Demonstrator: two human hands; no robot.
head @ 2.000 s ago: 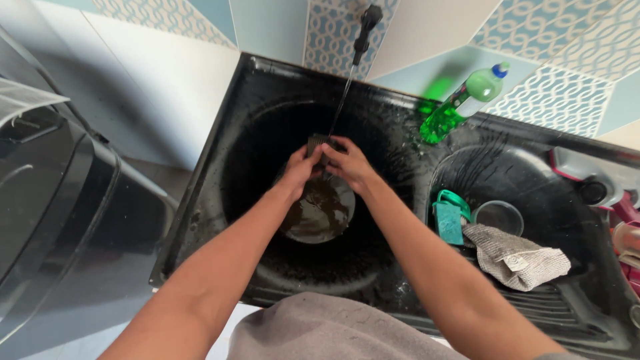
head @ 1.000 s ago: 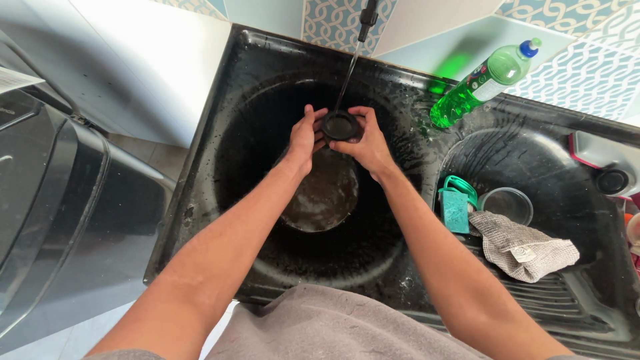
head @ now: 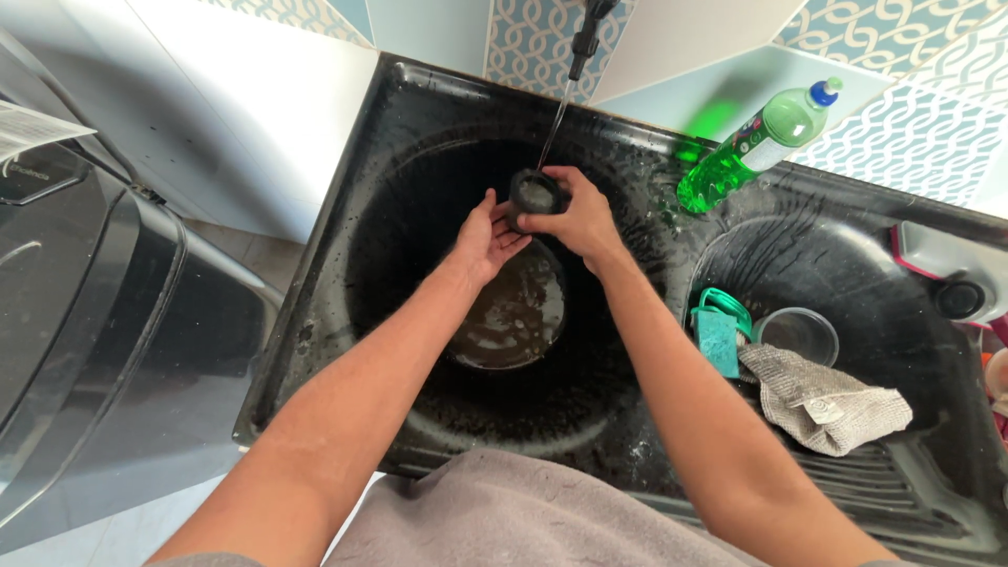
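My right hand [head: 579, 213] grips a small round black cup-like part [head: 535, 193] by its side, under a thin stream of water from the black faucet [head: 585, 47]. The part's hollow side faces up and looks wet inside. My left hand [head: 490, 236] is beside and just below it, palm up with fingers spread; its fingertips are close to the part, and whether they touch it I cannot tell. Below my hands, murky brown water stands in a round container [head: 512, 315] in the deep black basin [head: 394, 276].
A green detergent bottle [head: 756, 150] stands on the sink's back ledge. In the right basin lie a teal sponge [head: 716, 344], a green scrubber [head: 724, 303], a clear plastic bowl [head: 811, 335] and a grey cloth [head: 835, 402]. A grey appliance part [head: 945, 252] sits far right; a black machine [head: 118, 276] is left.
The black part was held in both hands and showed a flatter face one second ago; now its hollow faces up in my right hand. My left hand has loosened and dropped lower.
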